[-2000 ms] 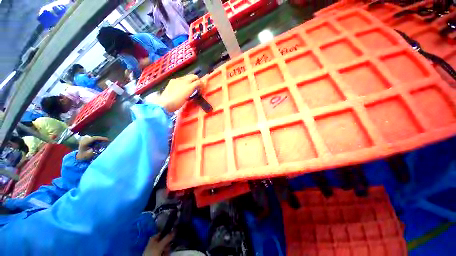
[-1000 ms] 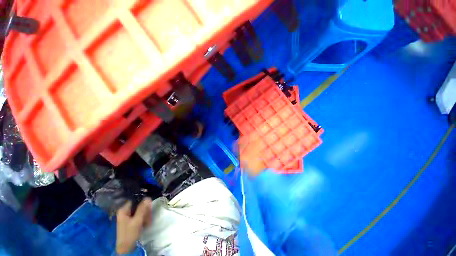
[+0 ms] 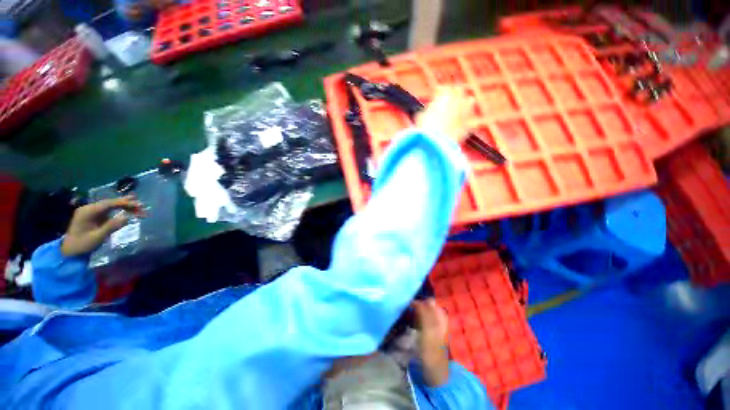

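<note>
My left hand (image 3: 450,114), blurred, reaches from a light blue sleeve over an orange-red compartment tray (image 3: 524,136). A short black watch strap (image 3: 485,149) sticks out at its fingertips and appears gripped. Other black straps (image 3: 388,94) lie across the tray's left part, beside the hand. My right hand (image 3: 432,340) is low in front of my lap, blurred, beside dark material. Its fingers are partly hidden, and whether it holds anything is unclear. A crinkled clear strap bag (image 3: 276,152) with black straps lies left of the tray on the green bench (image 3: 172,96).
A neighbour's hand (image 3: 100,224) is at the left. More loaded trays (image 3: 228,24) are at the upper left and right. A lower tray (image 3: 488,320) is beneath the main tray. A light blue stool (image 3: 632,228) stands on the blue floor at the right.
The view has swung back from the floor to the bench. My left hand has moved from my lap to above the tray. My right hand has moved from the floor trays towards my lap.
</note>
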